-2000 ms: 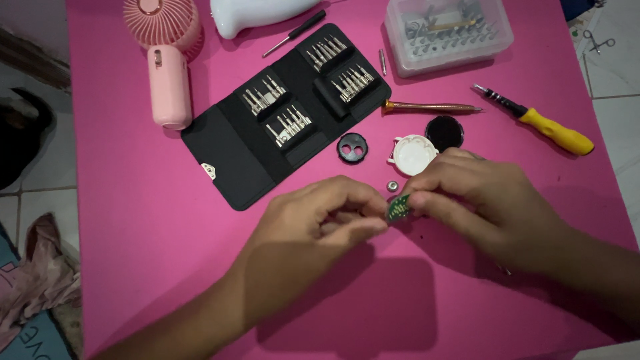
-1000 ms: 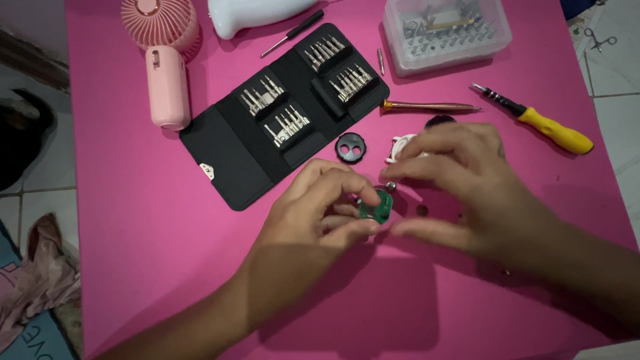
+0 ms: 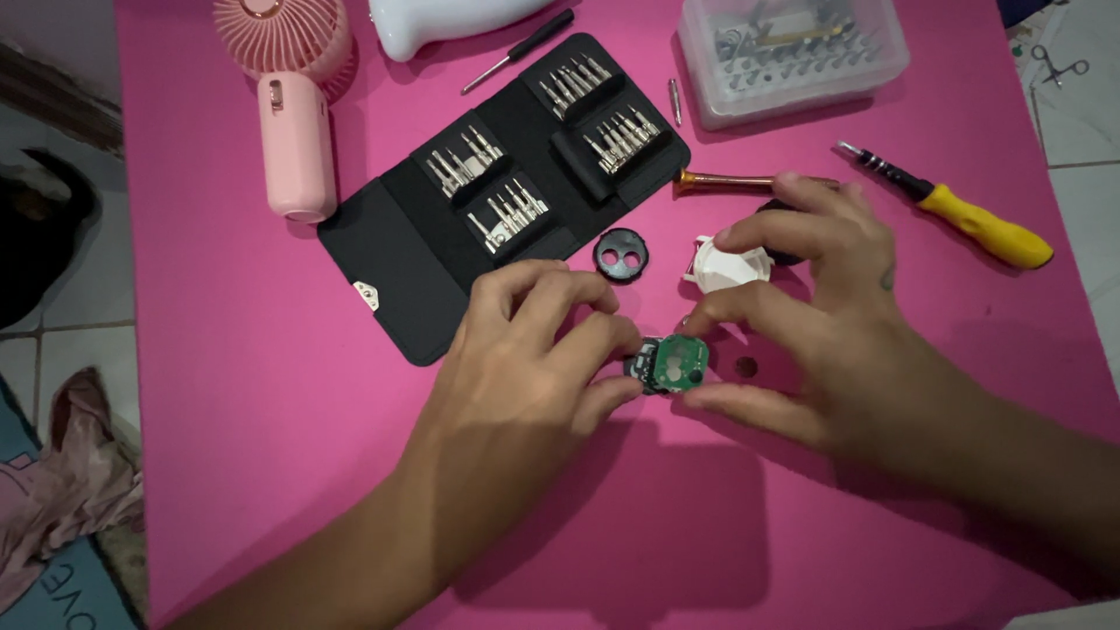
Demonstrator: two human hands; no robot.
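My left hand (image 3: 542, 359) pinches a small dark part (image 3: 644, 366), perhaps a display module, between thumb and finger. Against its right side lies a small green circuit board (image 3: 682, 363), close to the thumb and index finger of my right hand (image 3: 787, 324); whether they grip it I cannot tell. A white round watch case (image 3: 731, 265) rests beyond, partly behind my right fingers. Beside it is a black round part (image 3: 781, 233), mostly hidden by that hand. A black disc with two holes (image 3: 621, 255) lies just past my left fingers. A small dark round piece (image 3: 745, 366) sits under my right palm.
A black bit wallet (image 3: 394, 254) lies unfolded behind my left hand. Around it are a pink handheld fan (image 3: 297, 149), a black screwdriver (image 3: 518, 52) and a clear bit box (image 3: 792, 96). A copper-coloured screwdriver (image 3: 735, 181) and a yellow-handled screwdriver (image 3: 989, 223) lie right.
The green board, between my fingertips two seconds ago, now shows its flat face with the dark part beside it. My right hand has opened wider and covers part of the white case.
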